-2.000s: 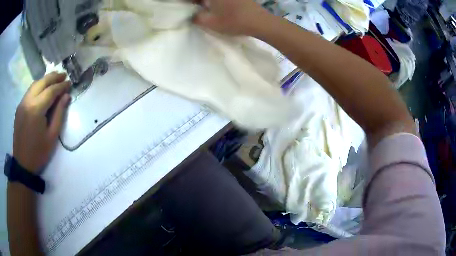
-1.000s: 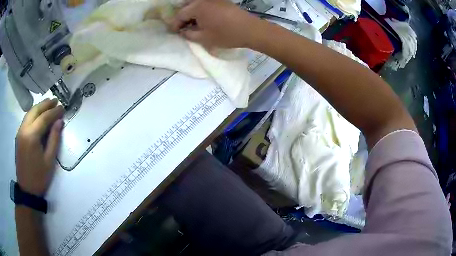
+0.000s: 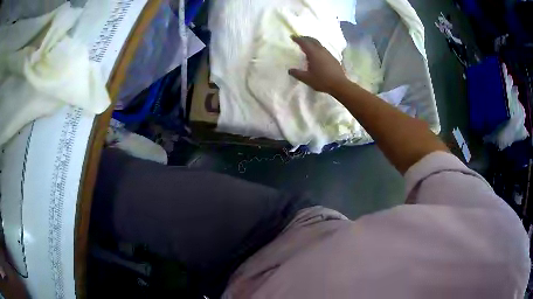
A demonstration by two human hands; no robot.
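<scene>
My right hand (image 3: 320, 65) is over the pile of cream fabric pieces (image 3: 274, 87) beside the seat. Its thumb and a fingertip are apart at the cloth, with nothing visibly gripped; the other fingers are hard to make out. The pile is soft, wrinkled and partly ribbed, on a cardboard box. Another cream fabric piece (image 3: 52, 70) lies crumpled on the white machine table (image 3: 47, 175), with a corner at its front edge. Of my left hand (image 3: 9, 277) only a dark, blurred part shows at the lower left rim. The machine head is out of view.
The printed ruler (image 3: 58, 222) runs along the curved table edge. Clear plastic and blue material (image 3: 155, 96) hang between table and box. A pale sheet-like cloth (image 3: 409, 70) lies beyond the pile. A blue box (image 3: 488, 96) stands at the right. My leg is beside the table.
The view has swung right, away from the machine head. My right hand has let go of the cream piece, which lies on the table, and has moved to the pile.
</scene>
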